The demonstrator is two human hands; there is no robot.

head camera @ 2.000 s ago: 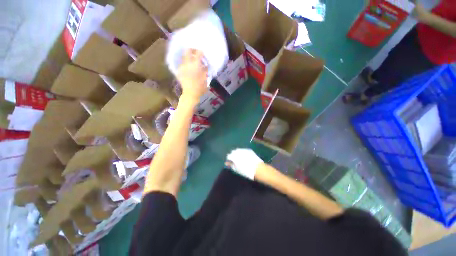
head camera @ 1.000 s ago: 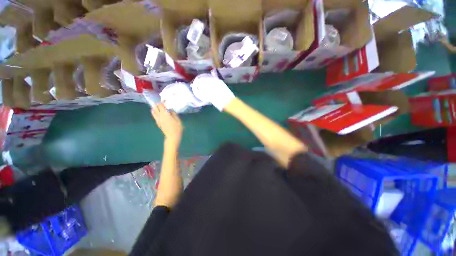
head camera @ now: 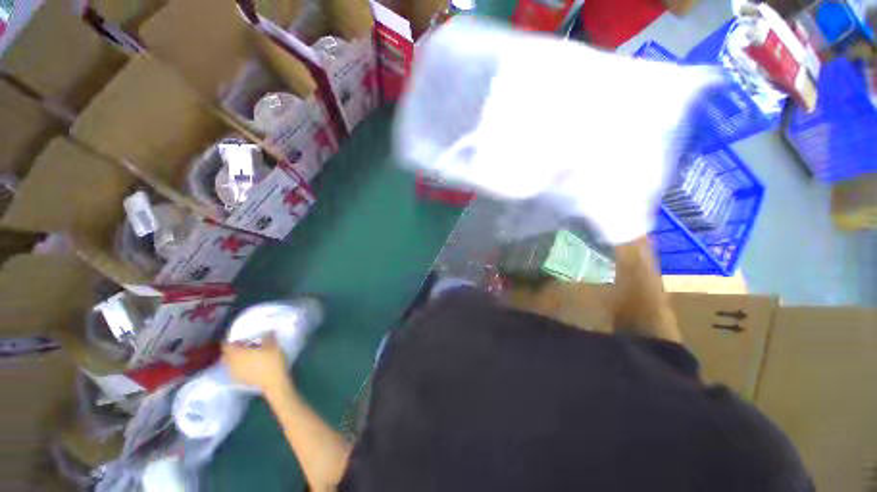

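Observation:
My right hand (head camera: 627,229), in a white glove, is raised and holds a large white bundle in clear plastic (head camera: 567,120). The bundle is close to the camera and blurred; it hides most of the fingers. My bare left hand (head camera: 256,365) grips a round white unit in clear plastic (head camera: 279,325) low over the green bench (head camera: 337,250). More bagged units (head camera: 197,408) lie just below that hand, beside the box row. Open retail boxes (head camera: 231,231) hold round clear-wrapped units, some with a small white piece (head camera: 237,171) on top.
Blue crates (head camera: 712,216) stand on the floor at the right, one with a flat grey-white stack. A green wrapped bundle (head camera: 577,258) and closed brown cartons (head camera: 721,336) are right of the bench. Brown box flaps (head camera: 144,110) stand up at the left.
The view has turned toward the right. My right hand has left the bagged units and is now raised at the right with the large white bundle. My left hand stays low by the box row.

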